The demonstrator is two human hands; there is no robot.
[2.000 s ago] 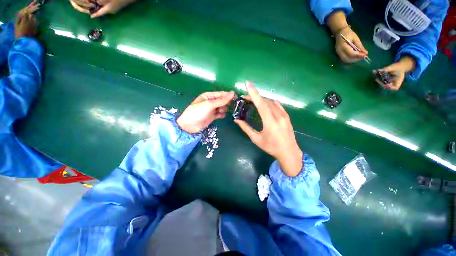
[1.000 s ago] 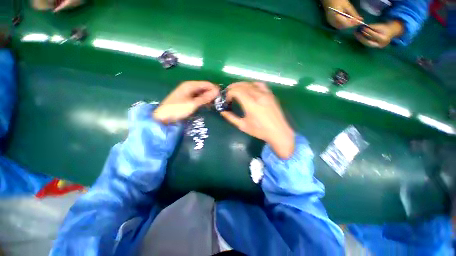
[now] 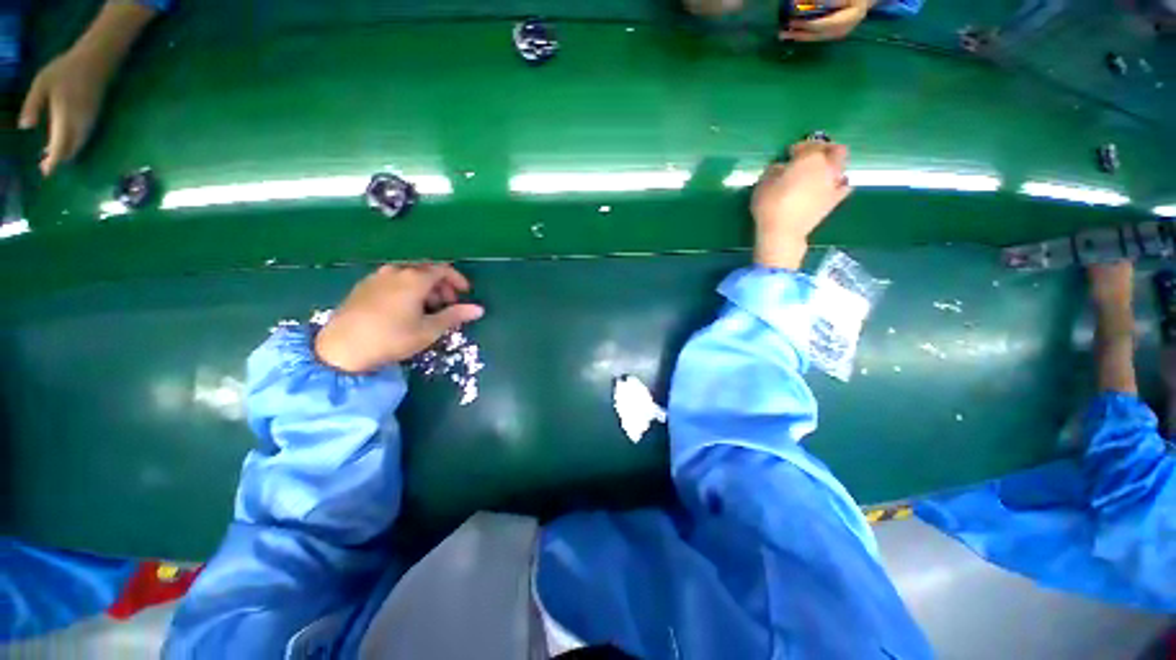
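Observation:
My left hand (image 3: 393, 316) rests low over the dark green bench edge, fingers loosely curled and apart, with nothing seen in it. A pile of small white and silvery parts (image 3: 464, 368) lies beside and partly under it. My right hand (image 3: 800, 200) is stretched out over the brighter green belt (image 3: 619, 129), its fingertips closed around a small black housing (image 3: 818, 137). Only the housing's far edge shows past the fingers; whether it touches the belt is hidden. Other black housings lie on the belt at left (image 3: 391, 195), far left (image 3: 137, 188) and far side (image 3: 535, 40).
A white wad (image 3: 635, 407) lies between my forearms. A clear bag with a white label (image 3: 841, 316) lies beside my right wrist. Tiny bits (image 3: 948, 307) are scattered further right. Other people's hands show at top left (image 3: 71, 97), top right (image 3: 832, 19) and right edge (image 3: 1112, 322).
My hands have parted. The housing held between them is no longer there. My right hand has reached forward and right to a housing; my left has moved left and opened. The view has shifted.

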